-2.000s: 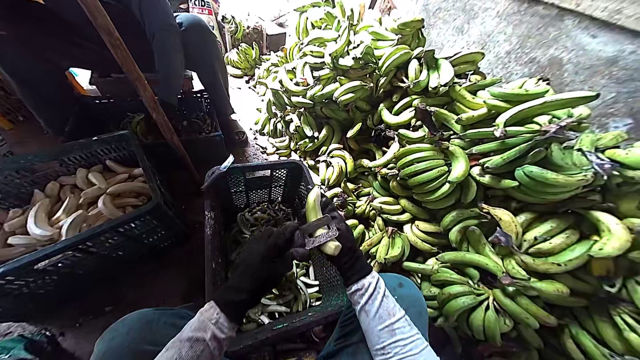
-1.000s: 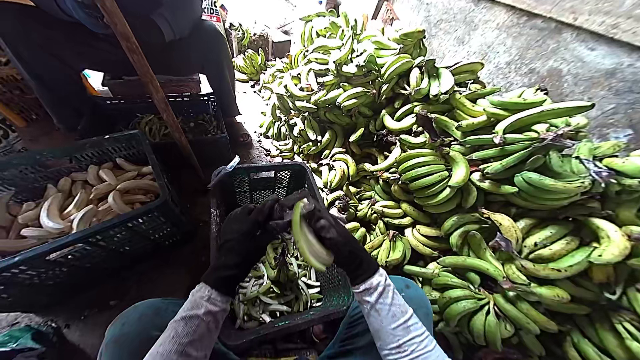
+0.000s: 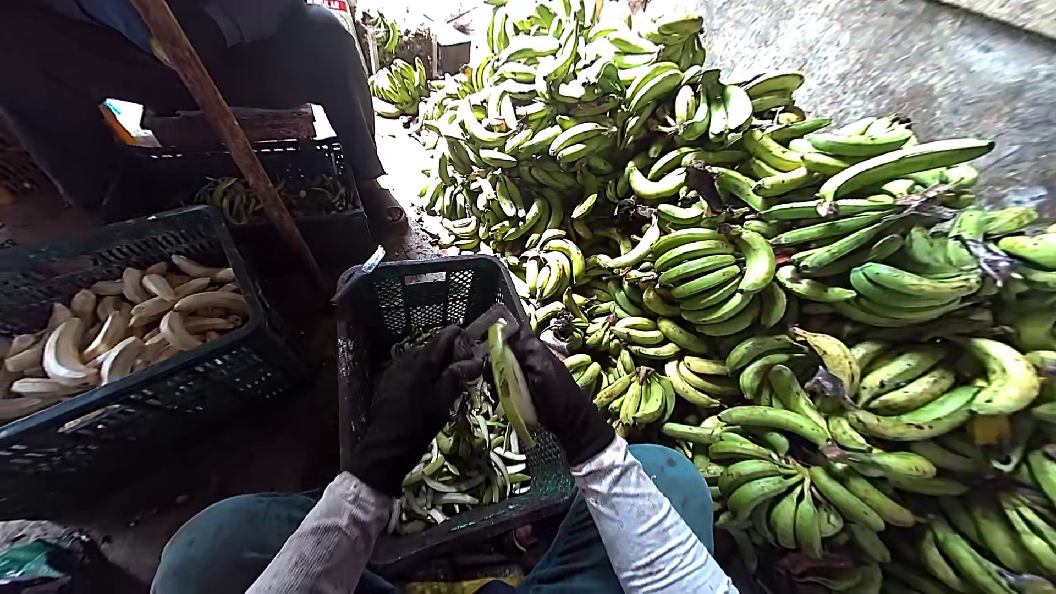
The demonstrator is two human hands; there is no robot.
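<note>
My right hand (image 3: 554, 392), in a black glove, grips a partly peeled green plantain (image 3: 510, 381) over a dark plastic crate. My left hand (image 3: 421, 404), also in a black glove, meets it from the left side. A flat dark object (image 3: 488, 320) lies between the two hands near the plantain's top; its kind and which hand bears it are hard to make out. Strips of green peel (image 3: 466, 470) fill the lower part of the crate (image 3: 528, 521) between my knees. What the left fingers close on is partly hidden.
Peeled plantains (image 3: 132, 326) lie in a dark crate (image 3: 157, 400) at left. Green plantain bunches (image 3: 701, 272) are heaped along the right, by a wall (image 3: 891, 62). A wooden pole (image 3: 235, 144) leans before a seated person (image 3: 272, 74) and another crate of peels (image 3: 313, 194).
The plantain has tilted between my hands, and more of its pale flesh faces the view than one second ago. Both hands have stayed over the crate of peels.
</note>
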